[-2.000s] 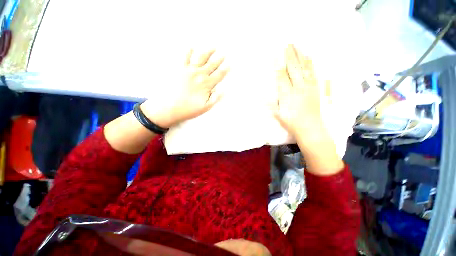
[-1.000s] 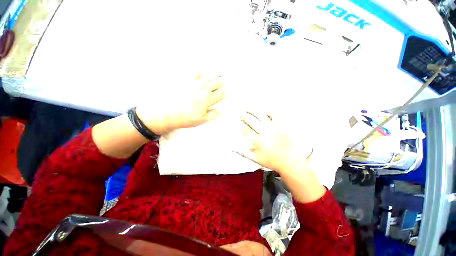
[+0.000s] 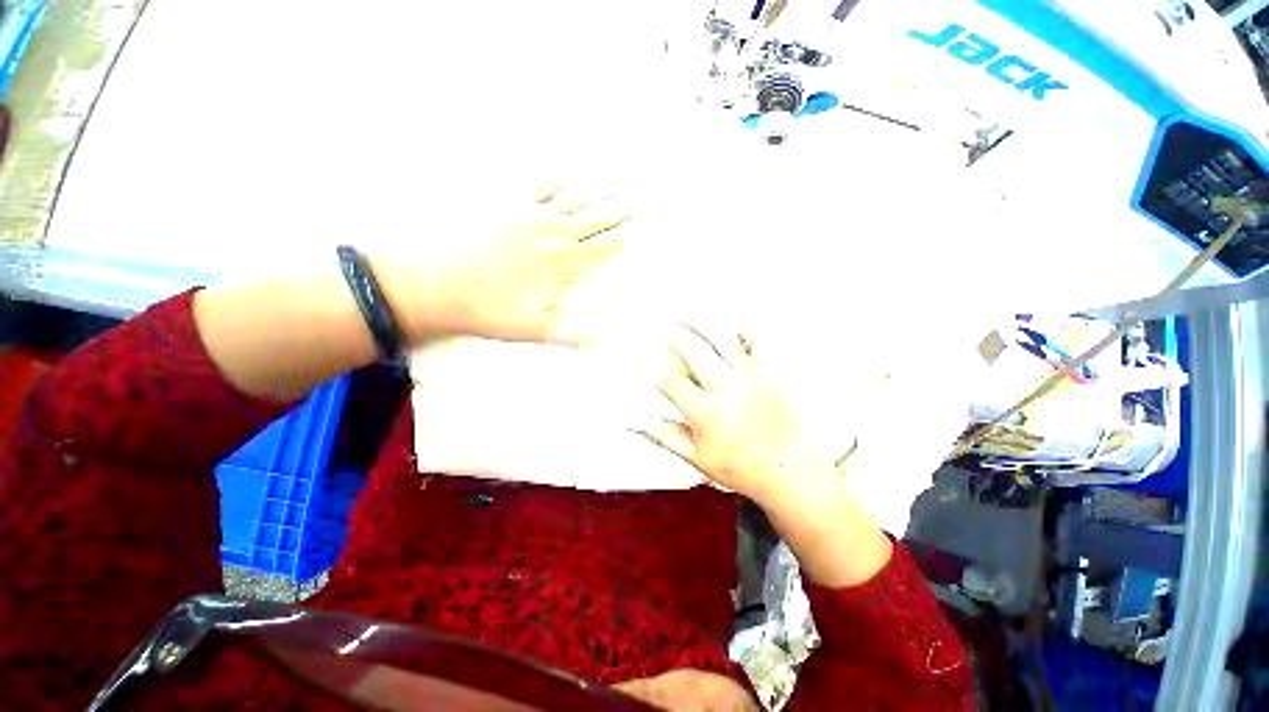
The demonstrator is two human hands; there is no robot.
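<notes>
A white fabric piece (image 3: 543, 417) lies on the white table and hangs over its front edge above the lap; much of it is overexposed. My left hand (image 3: 536, 271) lies flat on it, fingers apart, with a black band at the wrist. My right hand (image 3: 731, 417) rests on the cloth to the right and nearer the front edge, fingers spread. The sewing machine (image 3: 1058, 104) with "JACK" lettering stands at the upper right, with its tension dial (image 3: 779, 98) beyond my hands. The needle area cannot be made out in the glare.
A side tray (image 3: 1086, 403) with pens and small tools is at the right edge. A thin brown stick (image 3: 1099, 341) slants over it. A control panel (image 3: 1204, 188) is at the far right. A blue crate (image 3: 285, 487) and a clear plastic bag (image 3: 782, 633) are below the table.
The view has shifted, bringing the machine head in at the top. My right hand has moved nearer the front edge and towards my left hand. More of the blue crate shows.
</notes>
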